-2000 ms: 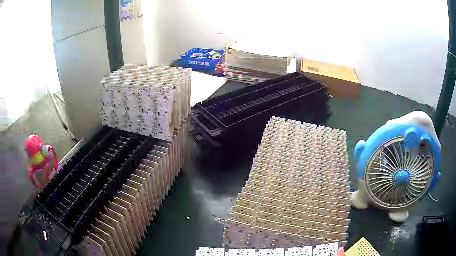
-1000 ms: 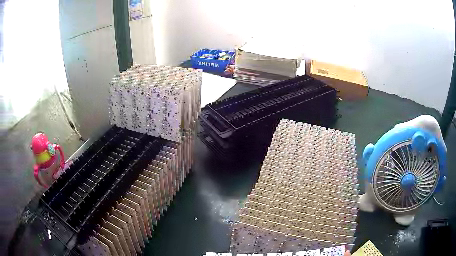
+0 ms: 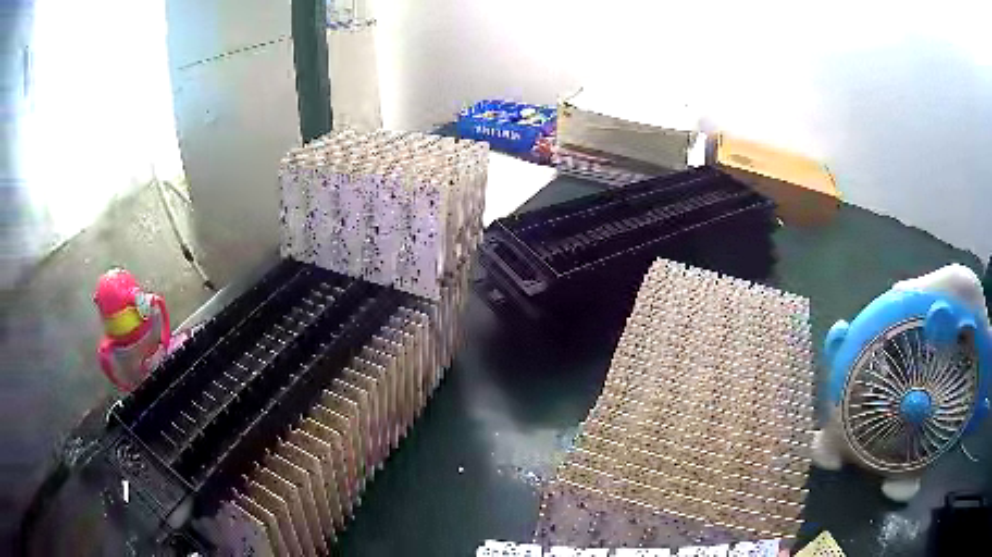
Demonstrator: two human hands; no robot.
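A PCB panel (image 3: 631, 551) shows only as a white notched strip at the bottom edge. A tiny pink patch at its right end may be a fingertip; my hands are otherwise out of the picture. Just behind it lies the stepped stack of PCB panels (image 3: 707, 403). A small pale yellow dotted card (image 3: 821, 545) is cut off by the bottom edge, right of the panel.
A loaded black rack (image 3: 261, 359) with panels on edge is at the left, a block of panels (image 3: 381, 218) at its far end. Empty black racks (image 3: 642, 229) are piled behind. A blue fan (image 3: 914, 381) stands right, a pink bottle (image 3: 131, 326) left. Boxes (image 3: 778, 174) are at the back.
The whole view has shifted, so the bench things sit further right in the picture. The white panel strip stays at the bottom edge, and less of the yellow card shows.
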